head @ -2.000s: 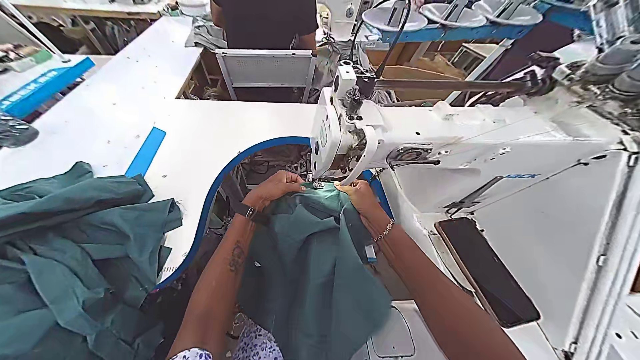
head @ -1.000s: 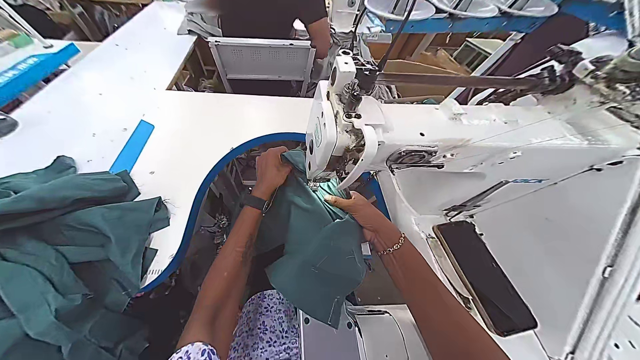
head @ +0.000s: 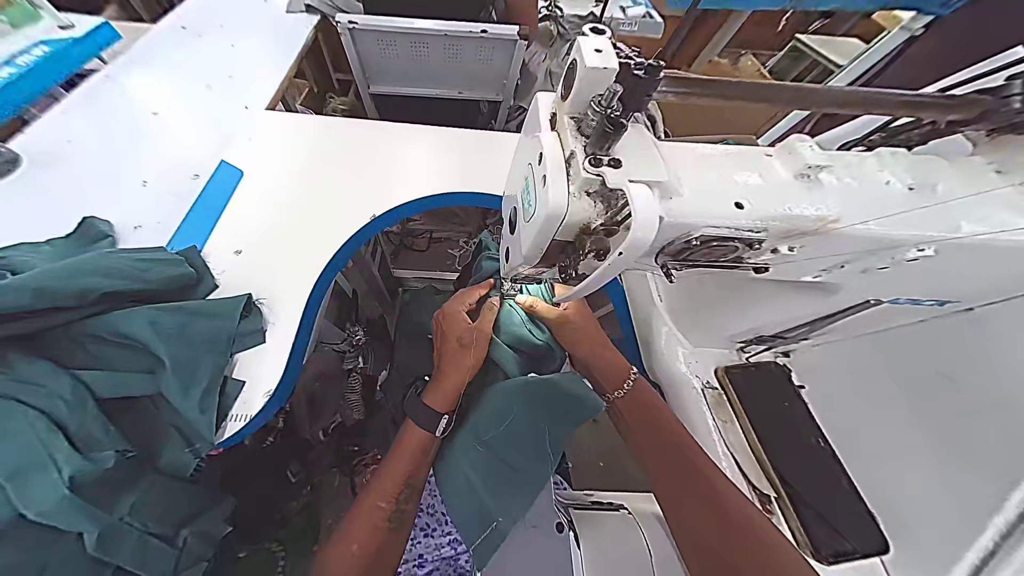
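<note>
A white industrial sewing machine stands over the cutout of the table, its presser foot down near a piece of green fabric. My left hand pinches the fabric's edge between thumb and fingers, just left of the foot. On the other side, my right hand holds the fabric with its thumb close to the foot; its other fingers are partly hidden behind the cloth and machine. The fabric bunches under the needle area and hangs down over my lap.
A heap of green fabric lies on the white table at left, beside a blue strip. A smartphone rests on the machine's right side. Behind the table are a white metal chair back and part of a person.
One second ago my left hand held the cloth higher, farther up beside the machine head; now it is lower, beside the foot. The fabric has shifted and is bunched around the foot.
</note>
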